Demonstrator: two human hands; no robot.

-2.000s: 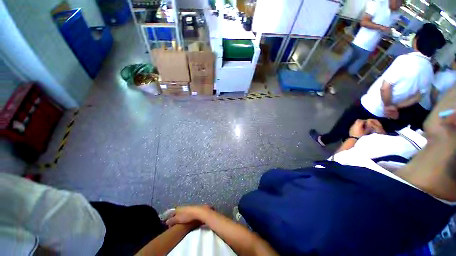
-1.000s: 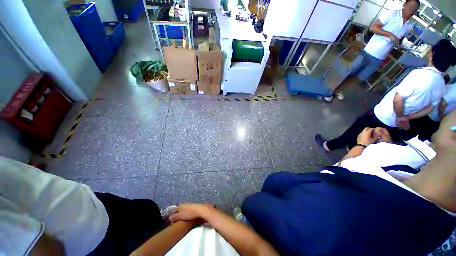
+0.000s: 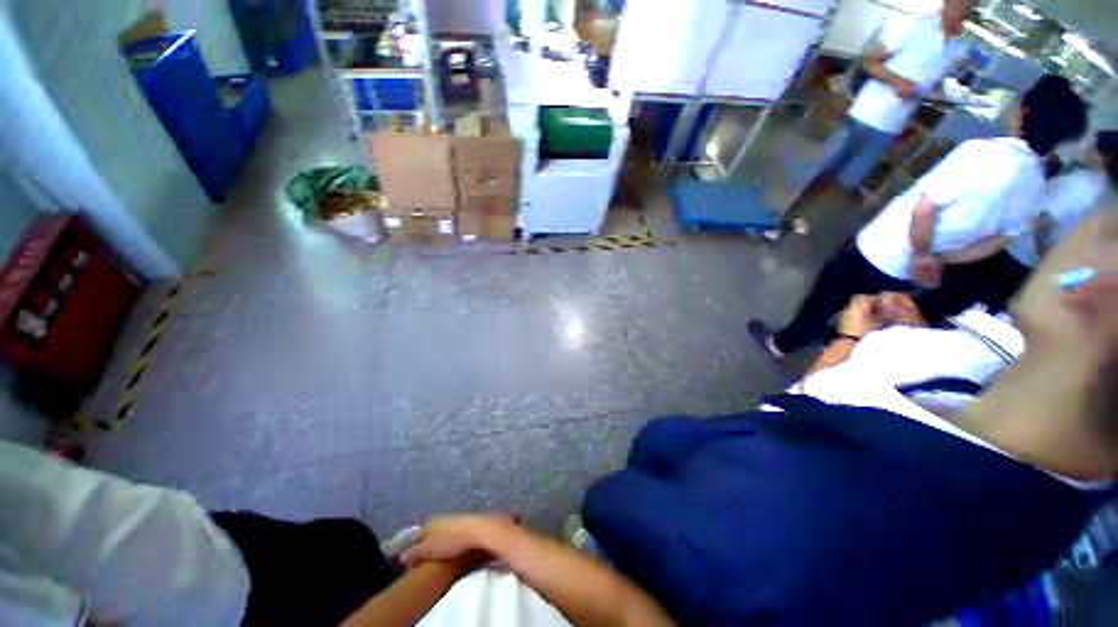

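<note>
My right hand [image 3: 444, 539] is at the bottom centre, laid over my left wrist with its fingers curled around it. My left forearm [image 3: 411, 594] comes up from the lower left and crosses under it. My left hand is mostly hidden under the right hand and forearm. No object or tool shows in either hand. Both arms rest in front of my white shirt [image 3: 490, 603].
People stand close at left, in a pale shirt [image 3: 135, 539], and at right, in dark blue [image 3: 785, 514]. Ahead are cardboard cartons [image 3: 417, 172], a green conveyor belt [image 3: 574, 132], a green sack [image 3: 325, 190] and a blue trolley [image 3: 723, 206]. A red cabinet [image 3: 68, 300] stands left.
The view has shifted slightly, so the background sits further left and is a little blurred. My hands stay crossed in the same pose.
</note>
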